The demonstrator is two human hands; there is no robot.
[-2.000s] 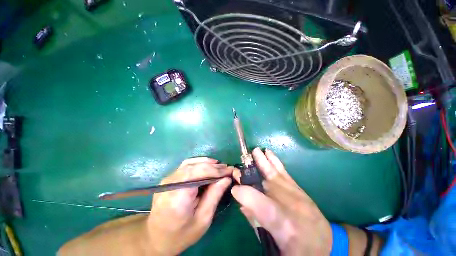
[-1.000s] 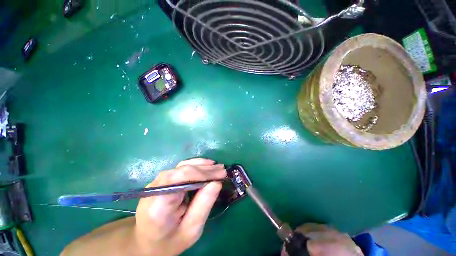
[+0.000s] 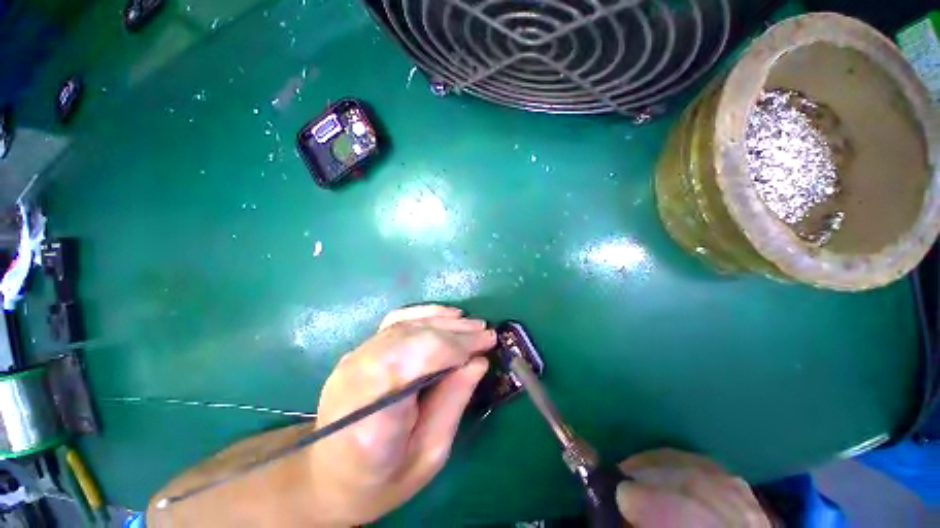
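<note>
My left hand (image 3: 402, 413) is at the lower middle, holding the dark tweezers (image 3: 299, 443) between thumb and fingers, their long end pointing down-left. Its fingertips are at a black device housing (image 3: 528, 349), partly hidden by the fingers, open side up. My right hand (image 3: 691, 490) is at the bottom edge, shut on the black handle of the soldering iron (image 3: 560, 428). The iron's tip reaches into the housing beside the left fingertips. Solder wire (image 3: 206, 404) runs from the left under my left hand. A second open housing (image 3: 340, 144) lies on the green mat.
A fan with a spiral wire guard (image 3: 531, 41) is at the top. A thick brown pot (image 3: 691, 175) with silvery solder bits stands at right. The solder spool (image 3: 29, 410) and yellow-green handles (image 3: 85, 480) are at the left edge. Small dark housings (image 3: 69, 98) lie at upper left.
The right hand moved away down-right, and the iron, first pointing up the mat, now points up-left into the housing. The housing came into view. The tweezers' long end swung lower. The whole view has shifted.
</note>
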